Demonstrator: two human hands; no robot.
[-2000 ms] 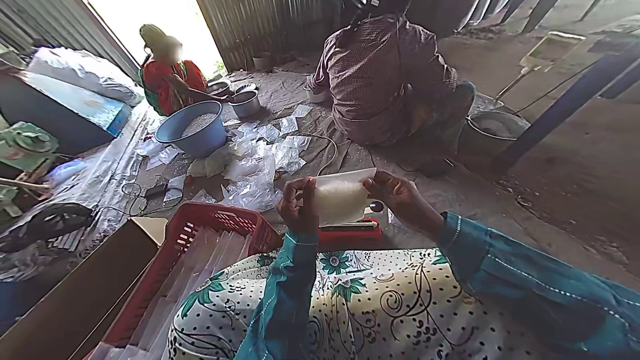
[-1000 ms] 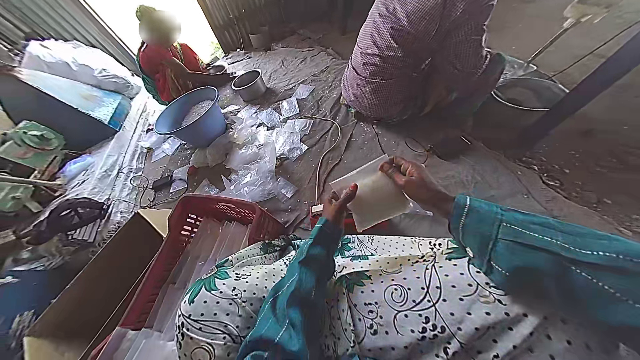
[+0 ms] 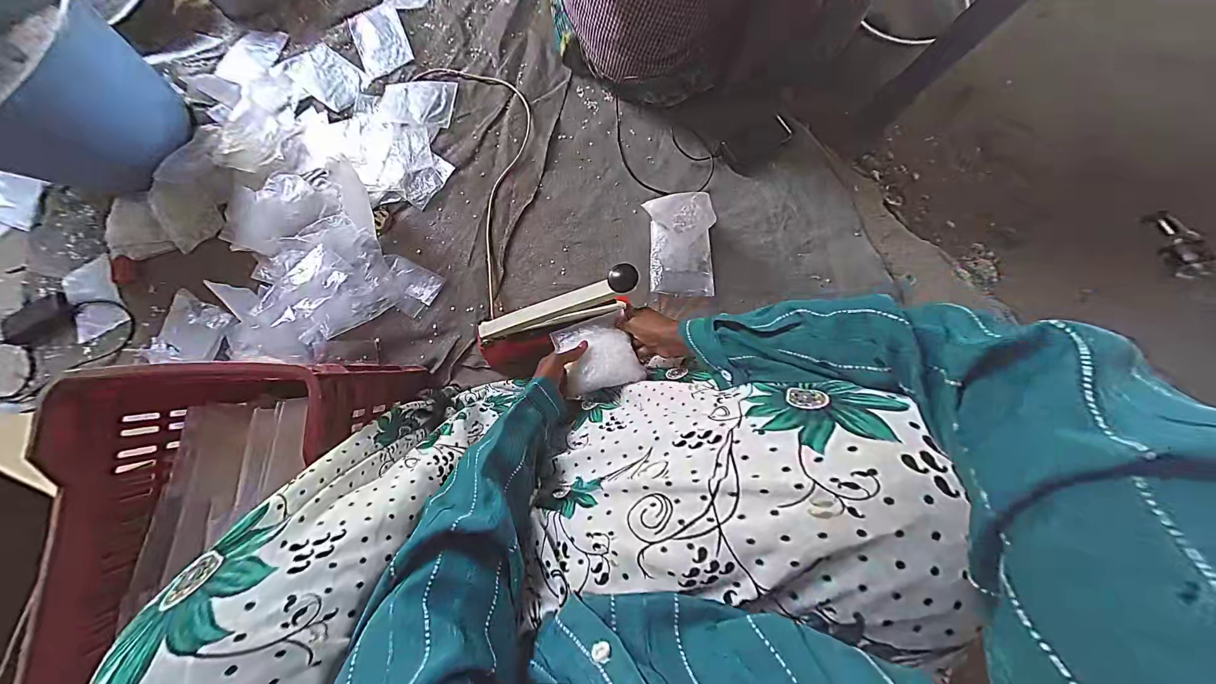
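Note:
A clear plastic pouch of white granular material (image 3: 606,363) is held between my two hands, just above my lap. My left hand (image 3: 562,363) grips its left side, thumb on top. At its upper right, my right hand (image 3: 655,334) pinches the pouch near the edge. The pouch's upper edge lies at the jaw of a red impulse heat sealer (image 3: 513,353), whose pale lever arm (image 3: 551,312) with a black knob is raised. Another filled pouch (image 3: 681,245) lies on the ground cloth beyond the sealer.
A red plastic crate (image 3: 85,513) with stacked clear plastic sleeves stands at left. Loose clear pouches (image 3: 323,228) are piled on the cloth beside a blue tub (image 3: 90,104). A cable runs from the sealer across the cloth. Another person (image 3: 665,38) sits ahead.
Both hands have brought the pouch down to the sealer, after holding it up over the lap. The view has tilted down strongly.

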